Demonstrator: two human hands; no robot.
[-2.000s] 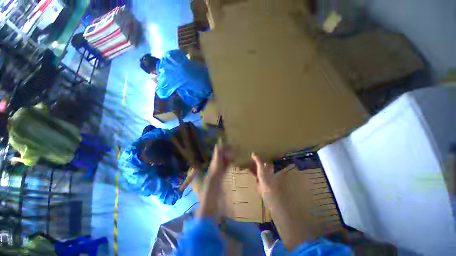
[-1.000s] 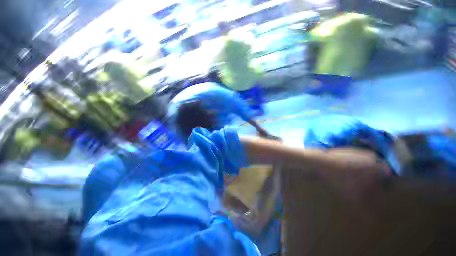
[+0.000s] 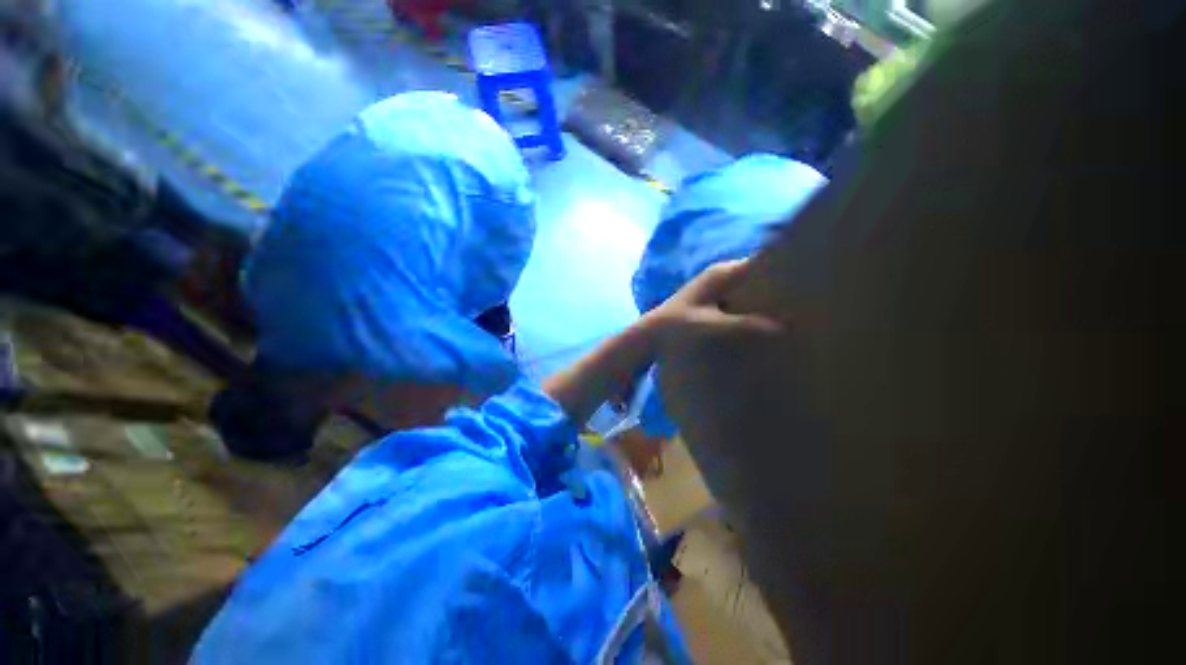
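A large dark brown cardboard piece (image 3: 962, 390) fills the right side of the view, very close to the camera. Whether it is a flat sheet or the side of a carton cannot be told. My left hand (image 3: 715, 309), bare and in a blue sleeve, reaches from the lower left and holds its left edge, fingers at the upper part of that edge. My right hand is not in view.
A person in blue (image 3: 403, 247) bends close on the left; another blue-clad person (image 3: 722, 214) is partly behind the cardboard. A blue stool (image 3: 514, 78) stands beyond. Brown cartons (image 3: 143, 507) with pale labels lie at lower left. More cardboard (image 3: 715, 585) shows below.
The view has swung round sharply. The cardboard, earlier held in front with both hands showing, now covers the right side. Only my left hand still shows.
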